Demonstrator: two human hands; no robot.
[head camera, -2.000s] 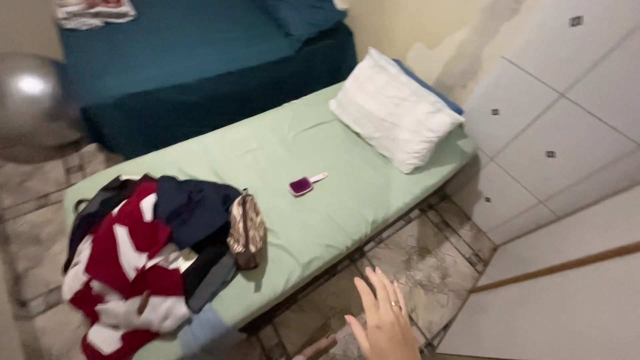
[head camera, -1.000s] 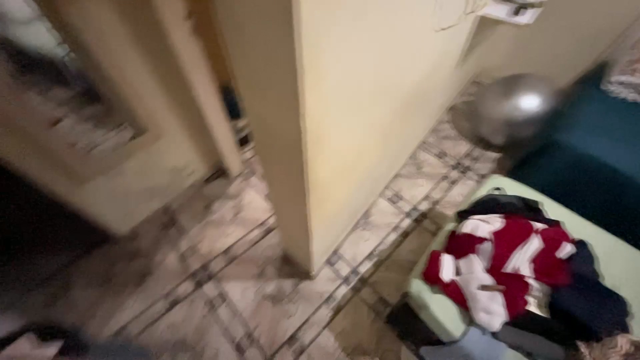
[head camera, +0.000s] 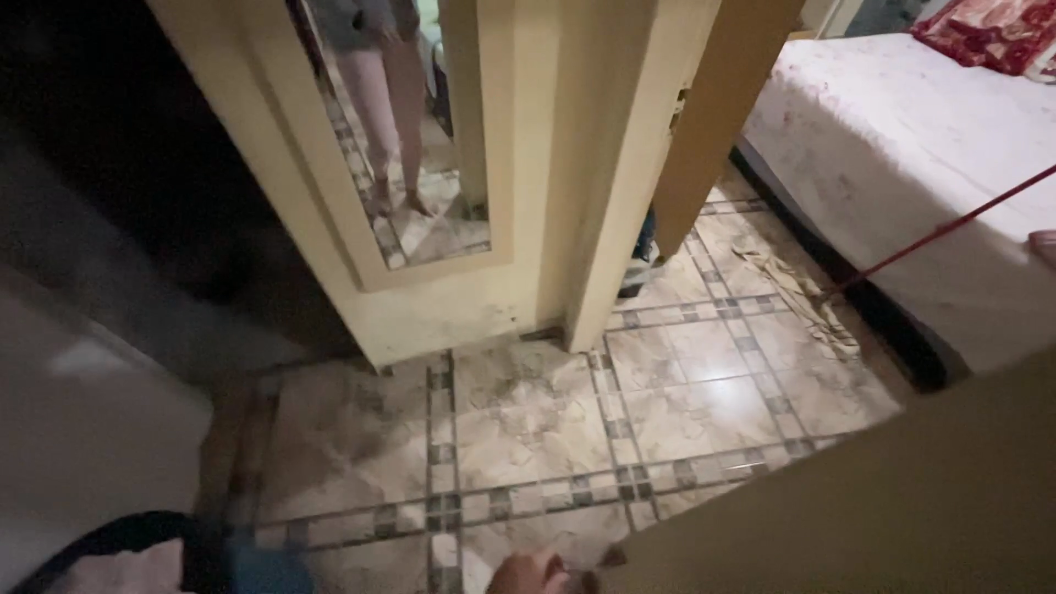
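Note:
What looks like my right hand shows only in part at the bottom edge, blurred, over the tiled floor. Its fingers are too unclear to tell whether they hold anything. My left hand is out of view. Ahead, a framed wall mirror reflects a person's bare legs and feet. To its right stands an open brown door. Beyond the doorway, a red pole slants down to a crumpled beige cloth on the floor.
A bed with a white cover stands in the room at right, a red patterned textile on it. A wall edge juts in at lower right. Dark and light fabric lies at lower left; a dark opening is above.
The view has swung far left, away from the green-sheeted bed with clothes and a hairbrush, to the mirror and doorway. The hand seen open two seconds ago now barely shows.

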